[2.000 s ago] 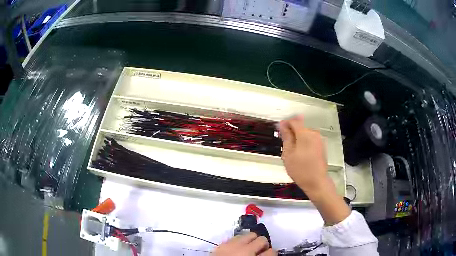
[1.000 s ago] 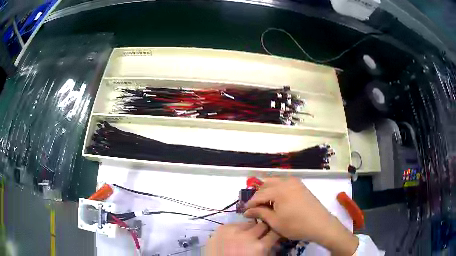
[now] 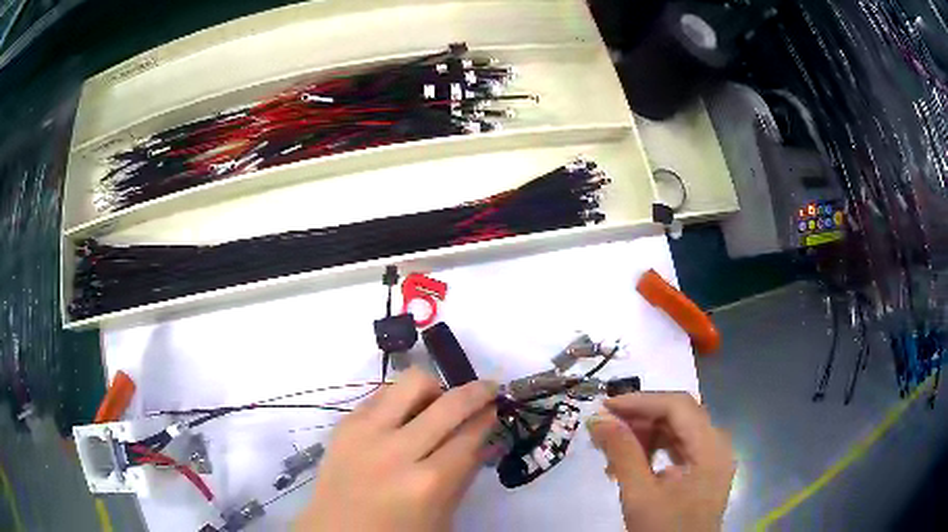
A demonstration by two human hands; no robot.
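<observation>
The wire harness (image 3: 535, 442), thin dark wires with a cluster of small white connectors, lies on the white board. My left hand (image 3: 400, 452) is at its left side, fingertips closed on the wires beside a black oblong piece (image 3: 450, 355); the palm hides part of the harness. My right hand (image 3: 670, 457) is right of the white connectors, thumb and forefinger bent close together just below a black connector housing (image 3: 623, 386); whether they hold a thin wire cannot be told. Another black connector (image 3: 395, 333) stands beside a red clip (image 3: 422, 299).
The cream tray (image 3: 343, 272) holds black-red leads (image 3: 281, 135) and black sleeved leads (image 3: 312, 244). A white fixture (image 3: 101, 458) with wires is at left. Orange clamps (image 3: 678, 311) sit at both board edges. A black tape roll (image 3: 665, 62) and a grey keypad device (image 3: 769, 177) are at right.
The view has shifted and tilted. My right hand first came from over the tray to beside my left hand, then moved right, away from it. The connector cluster now shows between the hands.
</observation>
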